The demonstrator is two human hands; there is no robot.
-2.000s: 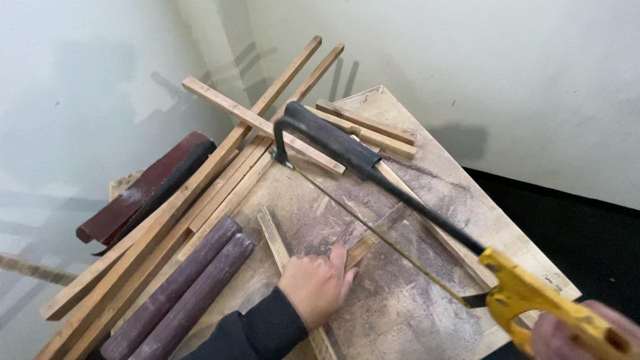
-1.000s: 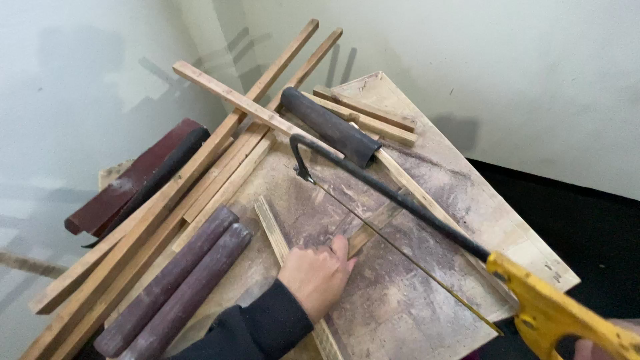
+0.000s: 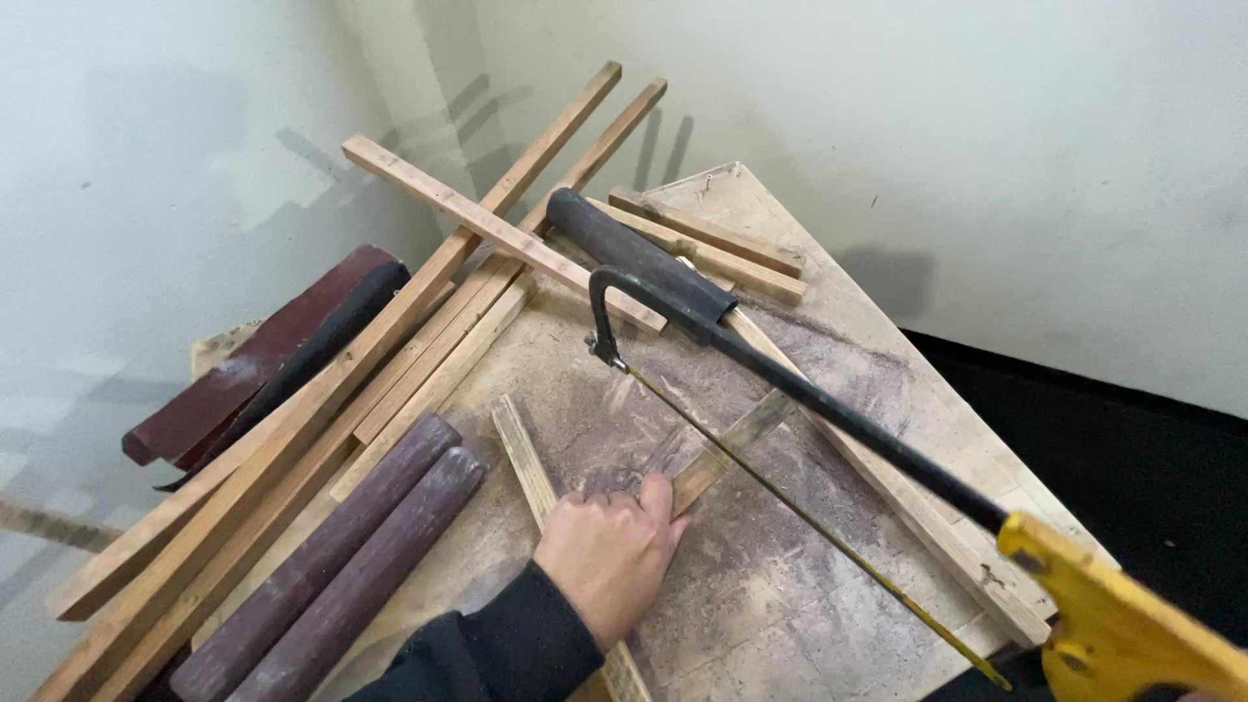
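My left hand [image 3: 612,556], in a dark sleeve, grips the near end of a short wooden strip [image 3: 751,434] and rests over a longer pale strip [image 3: 526,458] on the board. The hacksaw [image 3: 838,395] has a black tubular frame, a thin blade and a yellow handle. Its blade crosses above the short strip, beyond my fingers; whether it touches the wood I cannot tell. Only a sliver of my right hand [image 3: 1209,695] shows at the lower right corner, on the saw's yellow handle. A dark sandpaper-like roll [image 3: 634,253] lies around a strip behind the saw frame.
Several long wooden strips [image 3: 322,390] lie along the left side, one crossing over them. Two purplish-brown rolls [image 3: 361,565] lie nearer me. A dark red folded sheet [image 3: 263,361] is at far left. The wooden board's edge [image 3: 877,302] runs diagonally, with walls behind.
The hacksaw has shifted right relative to the board, and its front end has drawn back from the dark roll. My right hand has mostly left the view. My left hand stays on the short strip.
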